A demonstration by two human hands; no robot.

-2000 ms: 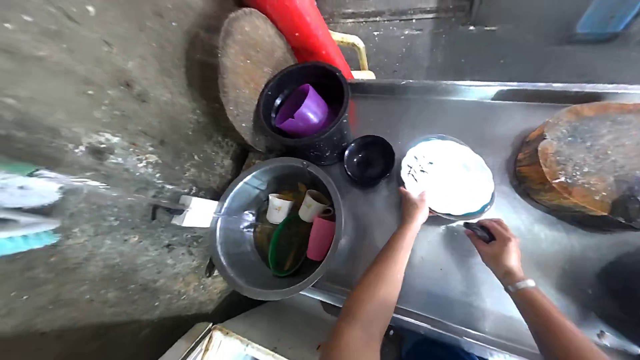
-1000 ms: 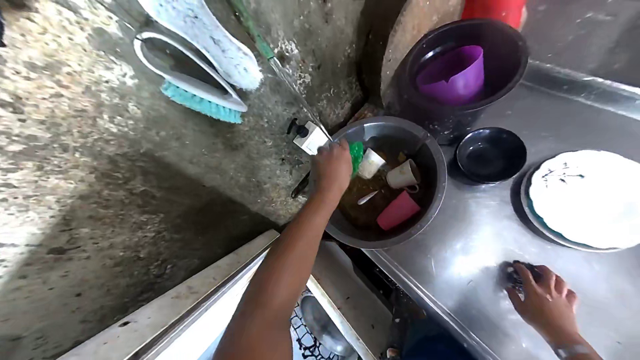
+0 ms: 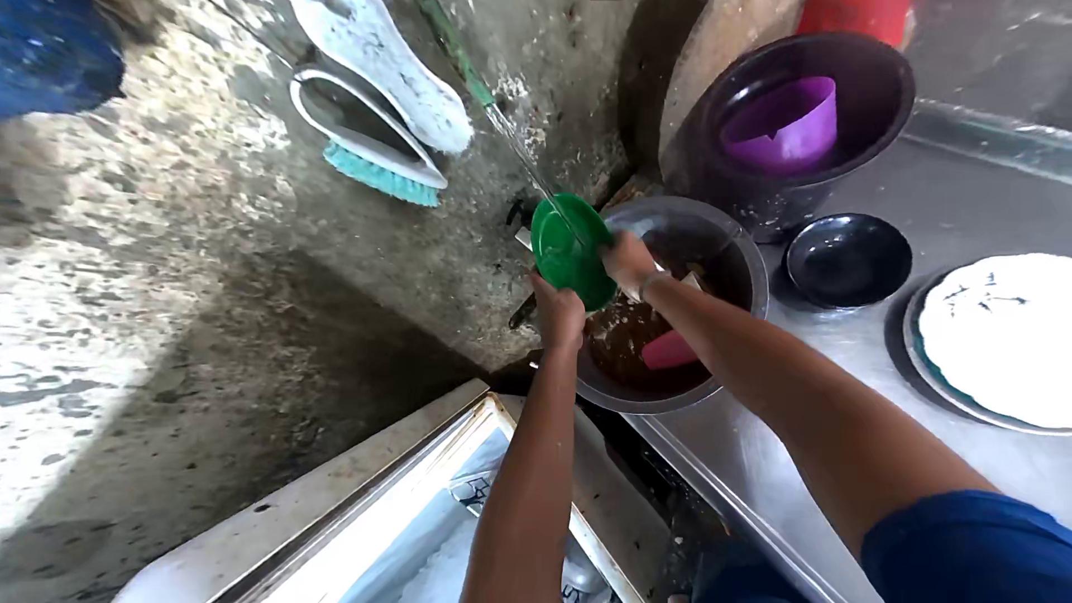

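My left hand (image 3: 559, 311) grips the lower left edge of a green plastic bowl (image 3: 569, 251). On the bowl's right edge, my right hand (image 3: 628, 264) has hold too. Water from a green hose (image 3: 459, 52) or pipe above runs into the tilted bowl. Below and to the right is a large metal basin (image 3: 758, 280) with murky brown water (image 3: 624, 356), a pink cup (image 3: 670, 350) and a white cup partly hidden by my right arm.
A black bowl (image 3: 848, 260) and stacked white plates (image 3: 997, 335) rest on the metal counter (image 3: 837, 360). Behind stands a black bucket (image 3: 871, 92) holding a purple dipper (image 3: 787, 126). A scrub brush (image 3: 381, 167) hangs at the wall; a white-framed case (image 3: 352, 519) is below.
My right hand has left the counter and come to the green bowl at the basin. The green bowl, in the basin two seconds ago, is now raised under the water between both hands.
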